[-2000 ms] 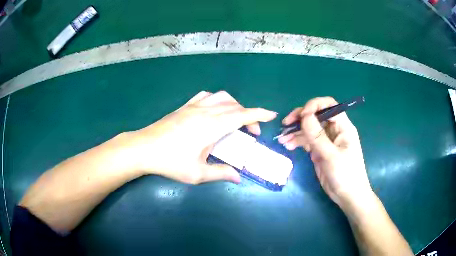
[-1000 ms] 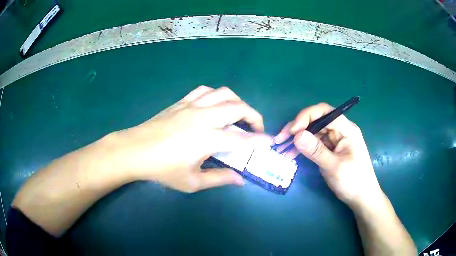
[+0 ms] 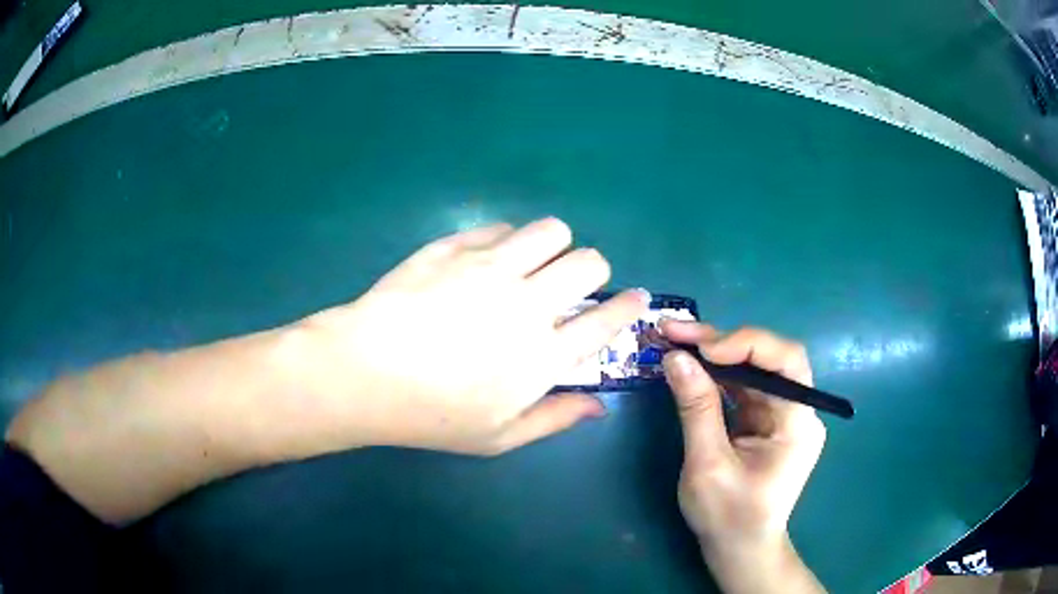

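Observation:
A phone unit (image 3: 589,376) with a dark rim lies on the green worktop, its long side running roughly left to right. Its circuit board (image 3: 624,353), speckled white, blue and purple, shows at the right end. My left hand (image 3: 476,337) lies over the unit's left part, with the thumb at the near edge and a fingertip on the board; it hides much of the unit. My right hand (image 3: 748,429) holds black tweezers (image 3: 789,390) between thumb and fingers, with their front end at the board's right part. The tweezer tips are hidden or too small to tell.
A scuffed pale metal strip (image 3: 464,28) curves across the far side. Another phone unit (image 3: 44,52) lies beyond it at the far left. Printed white paper (image 3: 1030,250) is at the right edge. Dark cloth with white marks (image 3: 975,564) is at the lower right corner.
The phone unit has turned to lie more level. My right hand has tilted the tweezers so their back end points down to the right. The strip and far unit have shifted up in view.

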